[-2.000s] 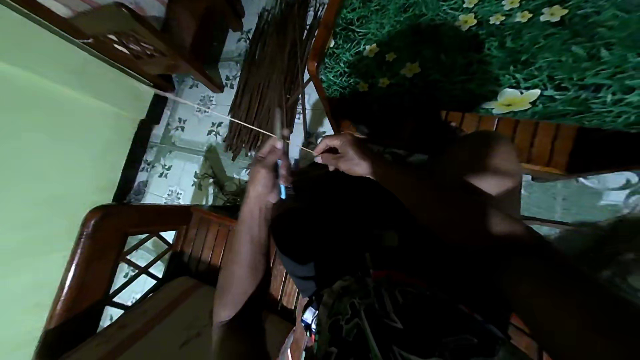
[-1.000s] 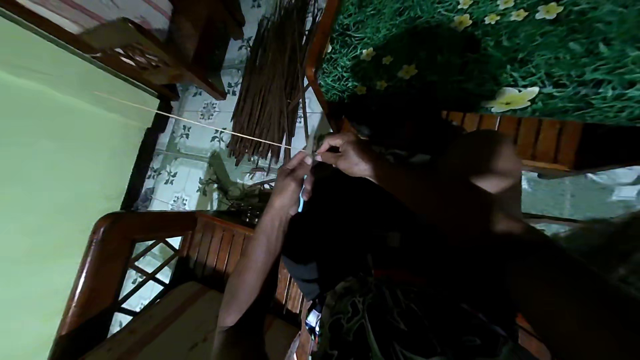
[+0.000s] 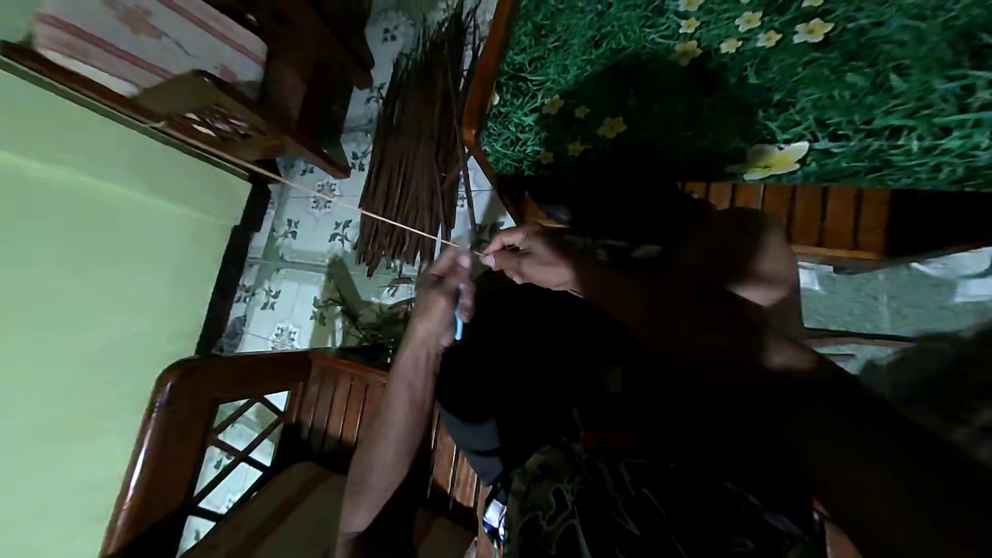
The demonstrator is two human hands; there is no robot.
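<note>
My left hand [image 3: 444, 298] is closed around a knife with a light blue handle [image 3: 459, 322]; its dark blade [image 3: 470, 201] points up, away from my body. A long, thin, pale strip [image 3: 349, 205], perhaps a palm midrib, runs from the upper left across the blade to my right hand [image 3: 531, 257]. The fingertips of my right hand pinch the strip's near end, just right of the blade. Beyond both hands, a bundle of long brown strips [image 3: 411, 147] lies on the tiled floor.
A table with a green, flower-printed cover [image 3: 620, 93] stands at the upper right. A wooden bench [image 3: 341, 387] is below left, beside a green wall [image 3: 93, 310]. A wooden chair [image 3: 225, 116] with a patterned cushion [image 3: 155, 39] is at the upper left. Green scraps [image 3: 372, 322] lie on the floor.
The knife blade, upright two seconds ago, was hard to see one second ago and shows upright again. The pale strip's far part has shifted. Both hands stay close together.
</note>
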